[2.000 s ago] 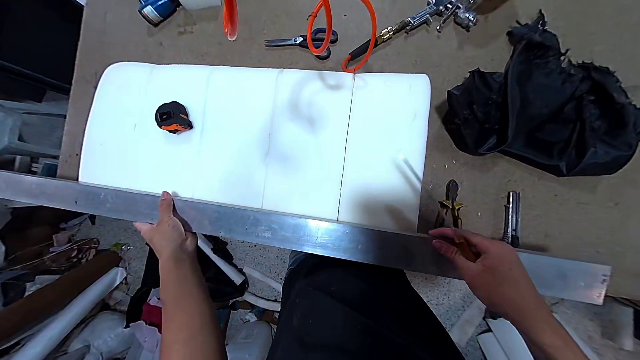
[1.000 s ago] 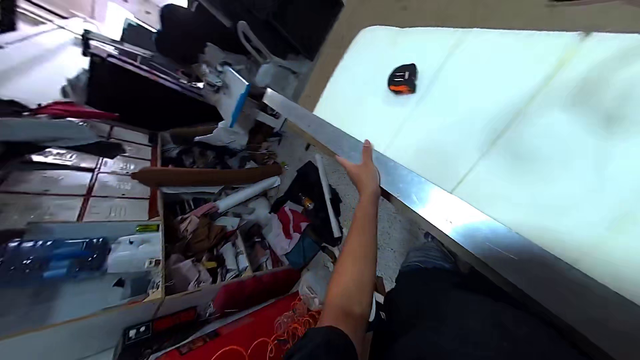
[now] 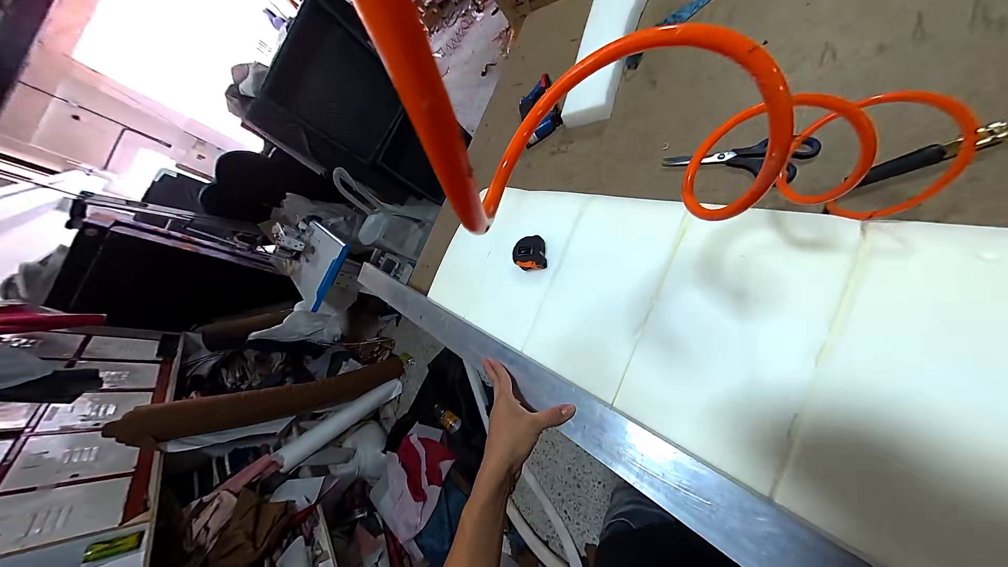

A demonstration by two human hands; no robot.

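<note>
My left hand [image 3: 516, 413] rests on the near edge of a long metal straightedge [image 3: 630, 445], thumb and fingers spread over it. The straightedge lies along the near edge of a white foam slab [image 3: 732, 315] with seams across it. A black and orange tape measure [image 3: 530, 253] sits on the slab's left part. Beyond the slab lie scissors [image 3: 740, 157] with black handles, partly behind a coiled orange air hose [image 3: 776, 118] that hangs across the view. My right hand is outside the frame.
A white foam strip [image 3: 602, 67] and a blue object [image 3: 543, 114] lie on the brown worktable [image 3: 866, 47]. Left of the table, the floor holds a brown roll [image 3: 260, 402], a white roll [image 3: 339, 425], fabric scraps and a white chair [image 3: 386, 216].
The view has swung left from two seconds ago, and my right hand, then on the straightedge, is out of frame. My left hand remains at the straightedge, with its thumb now spread to the right.
</note>
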